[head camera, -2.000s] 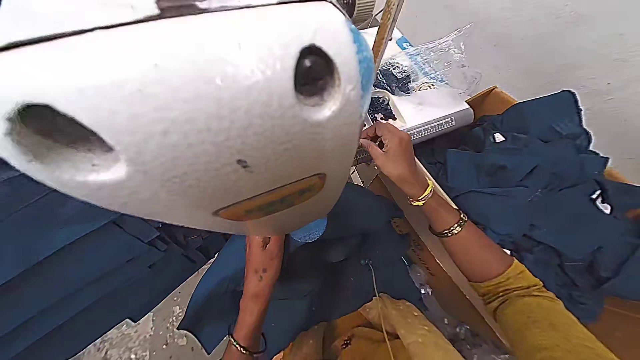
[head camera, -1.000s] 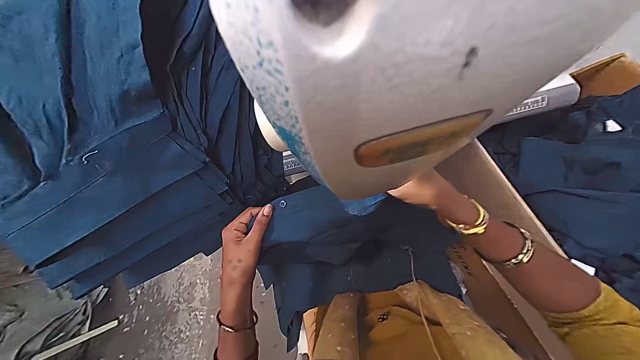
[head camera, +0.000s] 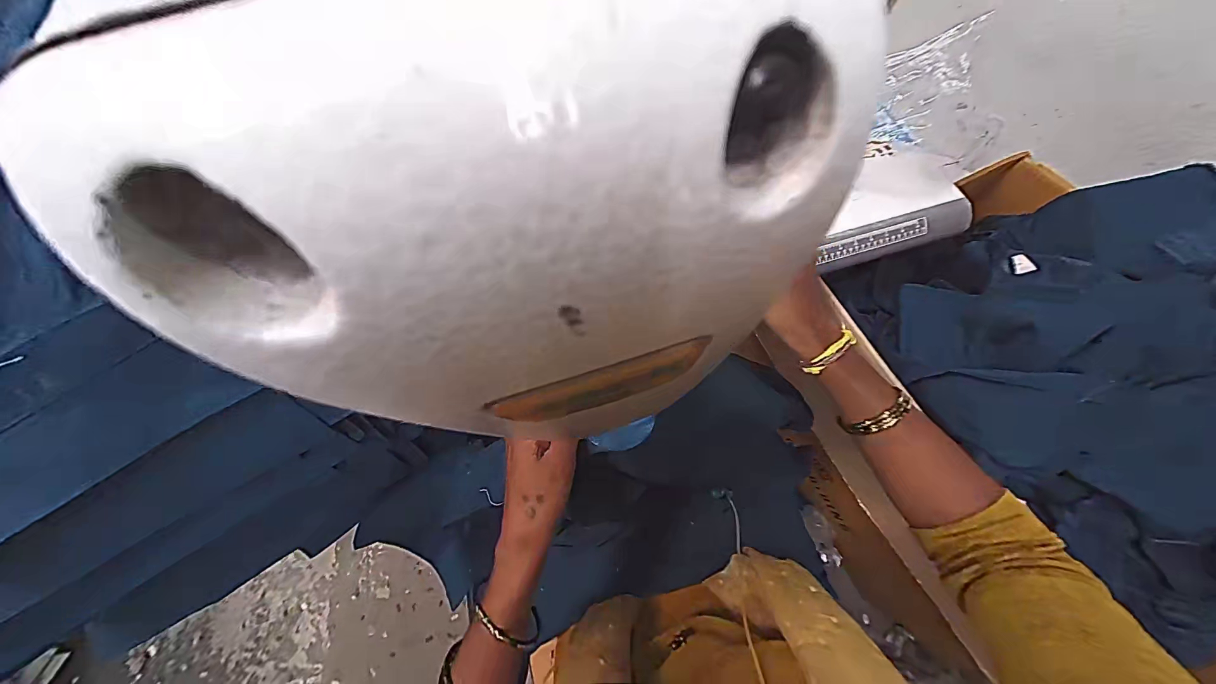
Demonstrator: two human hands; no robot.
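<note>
The white head of a sewing machine [head camera: 456, 228] fills the upper left and middle, close to the camera. Below its lower edge the wrist end of my left hand [head camera: 541, 461] shows, over dark blue cloth [head camera: 608, 541]; the fingers are hidden by the machine. On the machine's right side, the wrist part of my right hand [head camera: 796, 309] comes out from behind the head, near the white machine bed with a ruler scale [head camera: 883, 237]. Its fingers are hidden too, so what either hand holds cannot be seen. A piece of the same cloth hangs toward my lap.
Layered dark blue cloth pieces [head camera: 171, 475] lie at the left. More blue cloth [head camera: 1026, 361] is heaped on the right, beside a cardboard box flap [head camera: 1016, 185] and a long pale edge [head camera: 869, 494]. Clear plastic wrap [head camera: 926, 85] lies behind the bed.
A second ago my left hand pinched the cloth edge left of the machine head; now its fingers are behind the head. The view has swung, and the head covers more of the left.
</note>
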